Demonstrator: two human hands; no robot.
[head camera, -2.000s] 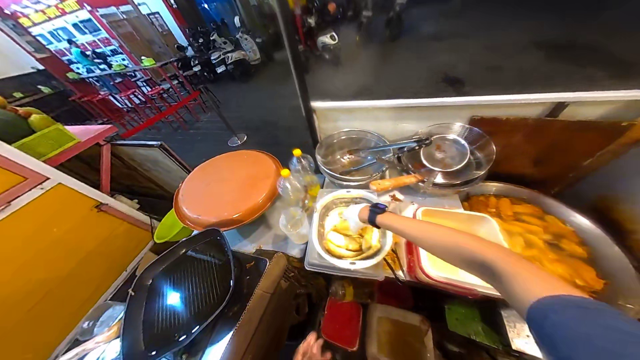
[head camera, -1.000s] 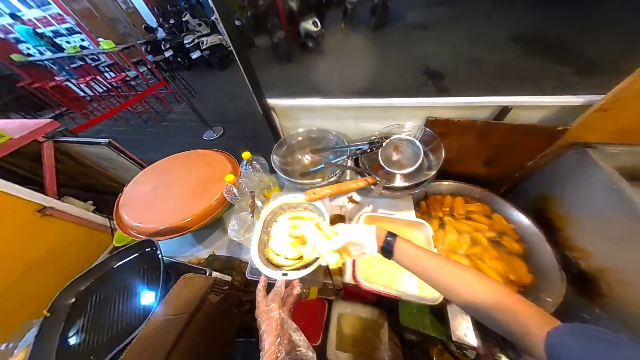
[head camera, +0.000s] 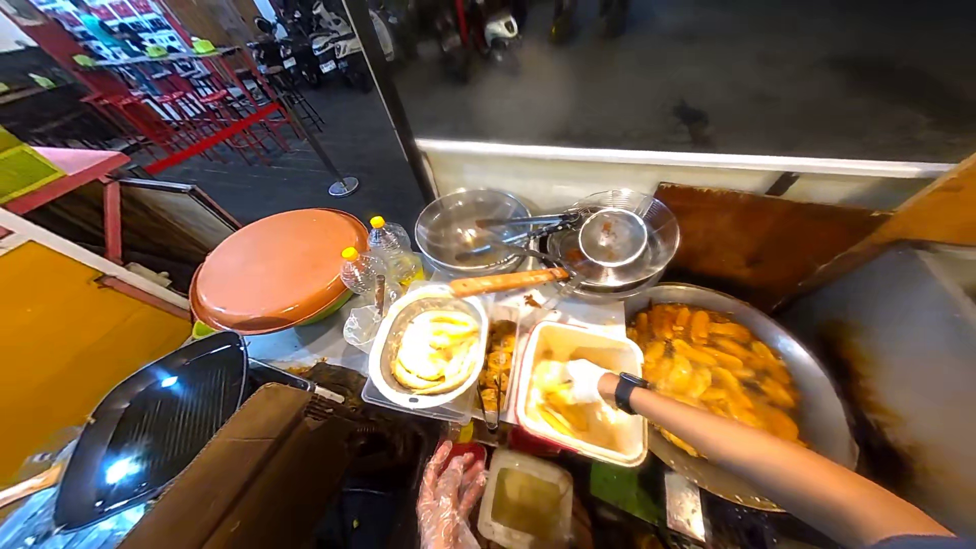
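Note:
My right hand [head camera: 589,381], in a white glove with a dark watch at the wrist, reaches into a cream rectangular tub [head camera: 583,335] and holds pale banana pieces [head camera: 557,393] in batter. My left hand [head camera: 448,492], in a clear plastic glove, hangs low with fingers apart and nothing in it, left of a small container of liquid [head camera: 526,499]. A white bowl [head camera: 379,358] of peeled banana pieces [head camera: 436,351] stands left of the tub. At the right, a wide metal pan [head camera: 827,427] holds golden pieces [head camera: 717,354] in oil.
Behind the bowl are a wooden handle [head camera: 507,282], tongs [head camera: 526,221], a steel basin [head camera: 465,206] and a strainer [head camera: 612,236]. Left are bottles with yellow caps [head camera: 366,271], a large orange lid [head camera: 282,267], a black grill pan [head camera: 156,427] and a cardboard box [head camera: 236,473].
My right hand has moved right, from the white bowl to the cream tub, with banana pieces. My left hand, beside the bowl one second ago, is now lower and away from it.

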